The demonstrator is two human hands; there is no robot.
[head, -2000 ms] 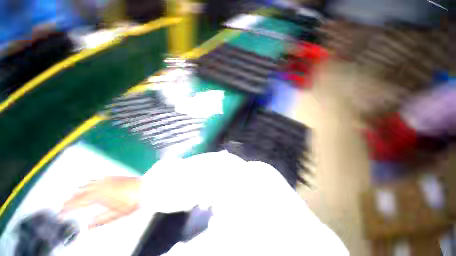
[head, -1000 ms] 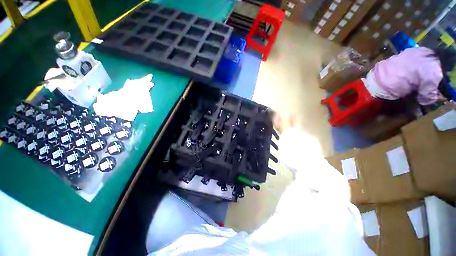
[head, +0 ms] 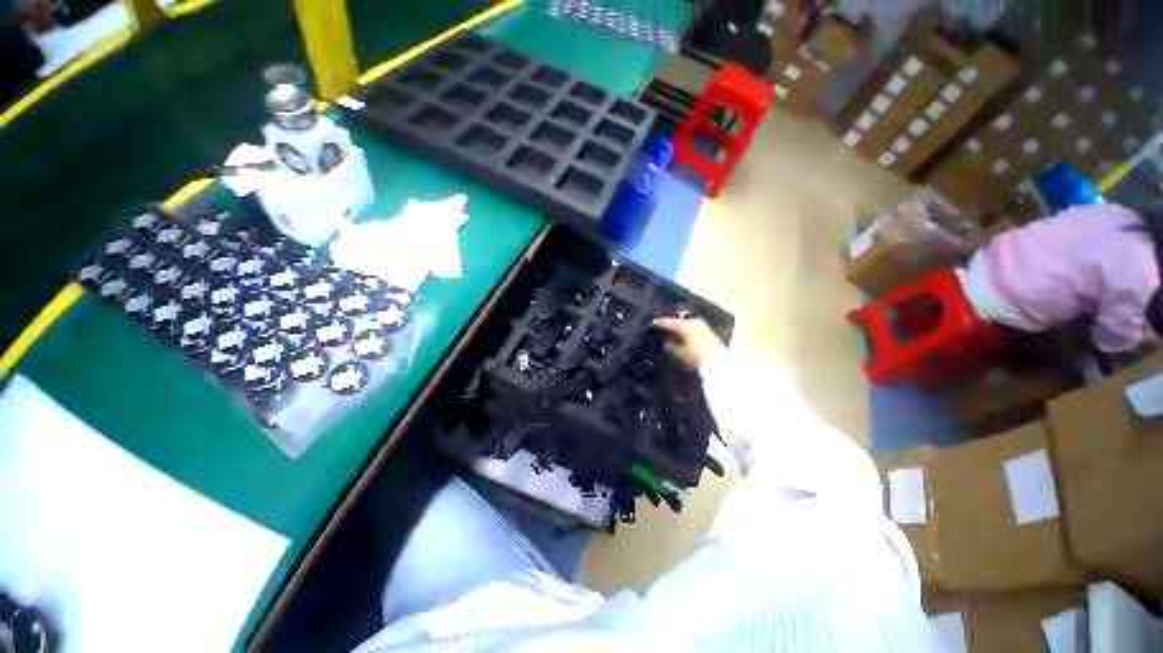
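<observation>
My right hand (head: 689, 341) reaches over the far right part of a black compartment tray (head: 712, 314) low beside the bench. Its fingertips are at the dark watches and straps (head: 599, 338) heaped in the tray; whether they grip one is hidden. Straps hang over the tray's near and right edges, with a green strip (head: 654, 481) among them. My left hand is out of the picture. A film sheet (head: 242, 306) with rows of black printed discs lies on the green bench. A white mat (head: 121, 523) lies nearer, with a dark item (head: 26, 628) at its corner.
An empty black compartment tray (head: 510, 124) lies on the bench. Beside the film sheet are a white box (head: 313, 191) with a bottle and a crumpled white cloth (head: 408, 242). Red stools (head: 724, 128), cartons (head: 995, 491) and a person in pink (head: 1065, 274) are to the right.
My right hand, blurred at the tray's right edge before, is now over the watches with its fingers lowered. The view has shifted, showing more of the white mat and a dark item at its corner.
</observation>
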